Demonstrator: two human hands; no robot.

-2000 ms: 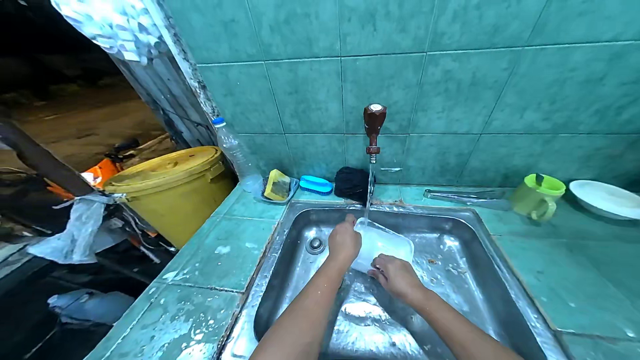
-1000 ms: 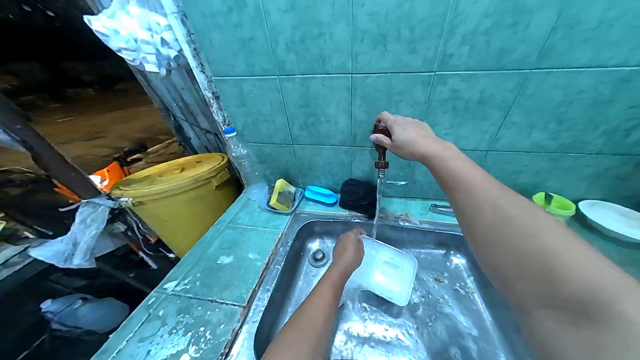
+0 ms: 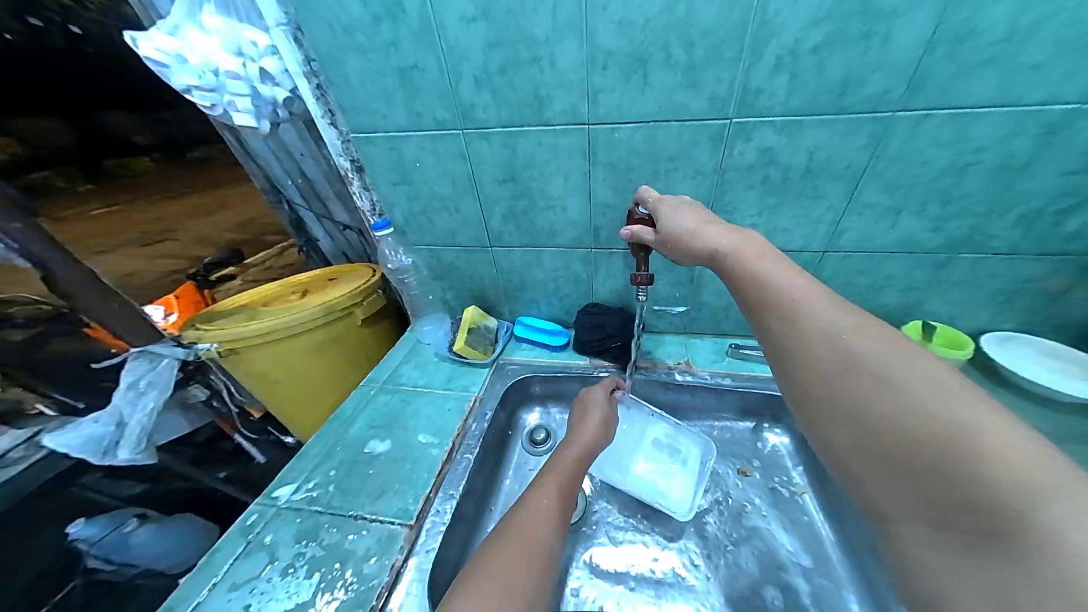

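My left hand (image 3: 595,418) grips the upper left corner of a translucent plastic container (image 3: 659,459), tilted above the floor of the stainless steel sink (image 3: 816,459). Up at the tiled wall, my right hand (image 3: 676,228) is closed on the handle of a brown plastic faucet (image 3: 642,268). A stream of water (image 3: 635,340) falls from it to the container's corner beside my left fingers. Below my left wrist a round drain is partly hidden by the forearm.
Behind the sink's back left rim are a yellow sponge (image 3: 476,333) on a dish, a blue brush (image 3: 542,333) and a black bundle (image 3: 603,331). A plastic bottle (image 3: 408,280) leans nearby. A lidded yellow bucket (image 3: 297,340) stands left; a green cup (image 3: 937,340) and white plate (image 3: 1037,364) are right.
Two seconds ago both hands were at the container in the sink; my right hand has since moved up to the faucet handle. My left hand still holds the container.
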